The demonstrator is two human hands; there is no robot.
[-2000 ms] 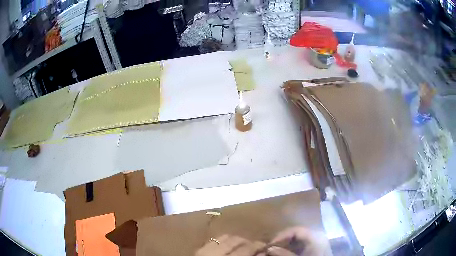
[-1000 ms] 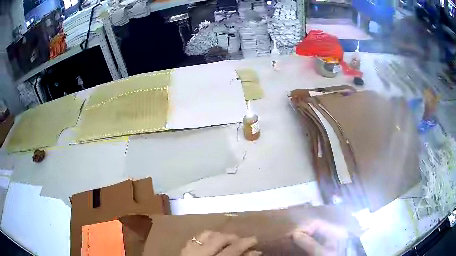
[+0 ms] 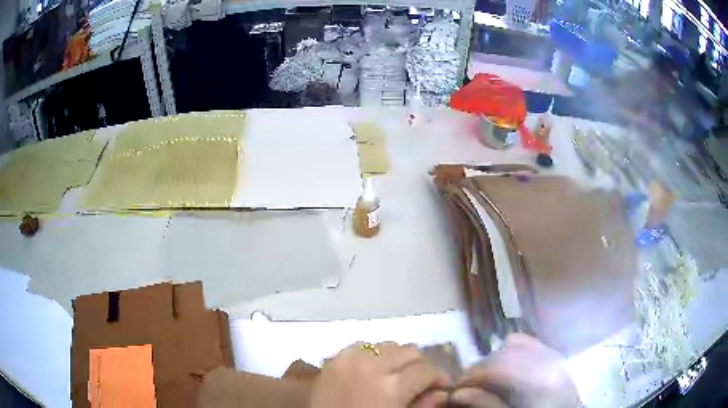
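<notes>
A brown bag panel (image 3: pixel 255 388) lies at the bottom edge of the view, partly cut off and partly under my hands. My left hand (image 3: pixel 375 376), with a ring on one finger, pinches the panel's edge. My right hand (image 3: pixel 519 378) is close beside it and pinches the same edge; it is blurred and washed out by glare. The fingertips nearly meet, and the bit of edge between them is mostly hidden. Both hands are cut off by the bottom of the picture.
Placed panels (image 3: pixel 144 319) lie at left under an orange slip (image 3: pixel 121 374). A glue bottle (image 3: pixel 366 215) stands mid-bench. Waiting panels (image 3: pixel 559 247) are stacked at right. Yellow-green sheets (image 3: pixel 172 163) lie at the far side. A tin (image 3: pixel 499 131) with a red bag (image 3: pixel 488 97) stands beyond. Pale strips (image 3: pixel 666 307) are at right.
My hands were apart on the flat panel a second ago; now they are together at its edge. The panel has shifted and its far edge is raised or folded. The camera view has moved somewhat.
</notes>
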